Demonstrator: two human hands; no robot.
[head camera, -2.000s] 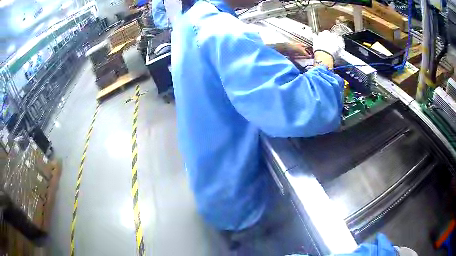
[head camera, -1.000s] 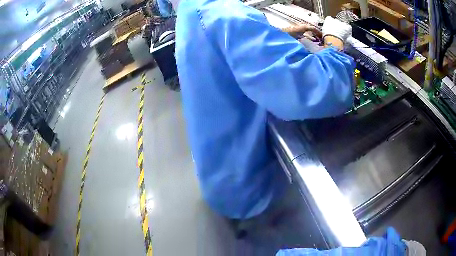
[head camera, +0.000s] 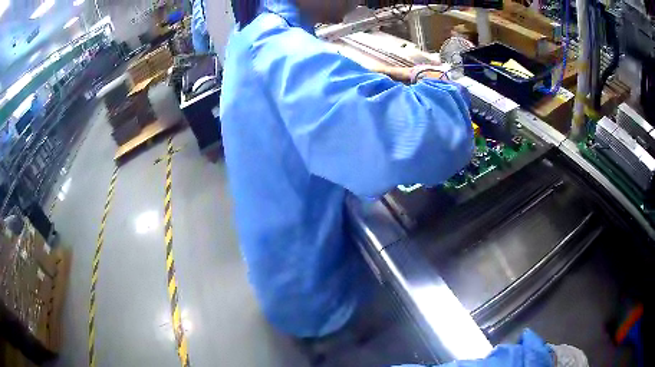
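Note:
My left hand (head camera: 571, 356), in a white glove with a blue sleeve, is small at the bottom edge and partly cut off. I cannot tell whether it holds anything. My right hand is not in view. Nearest in front lies the dark line bed with its bright metal conveyor rail (head camera: 434, 308). Farther up, a green circuit board (head camera: 495, 159) with a pale finned heatsink (head camera: 492, 104) sits on the line, partly hidden by another person's sleeve.
Another person in a blue coat (head camera: 302, 165) stands at the line's left side, arm over the board. An orange and blue tool (head camera: 629, 322) lies low right. A black parts bin (head camera: 506, 72) stands behind. Another board with heatsinks (head camera: 625, 147) is at right. Stacked cartons (head camera: 133, 107) stand far left.
The view has shifted, so the other person and the line sit farther left. More of the board shows beside their sleeve. My left hand stays at the bottom edge.

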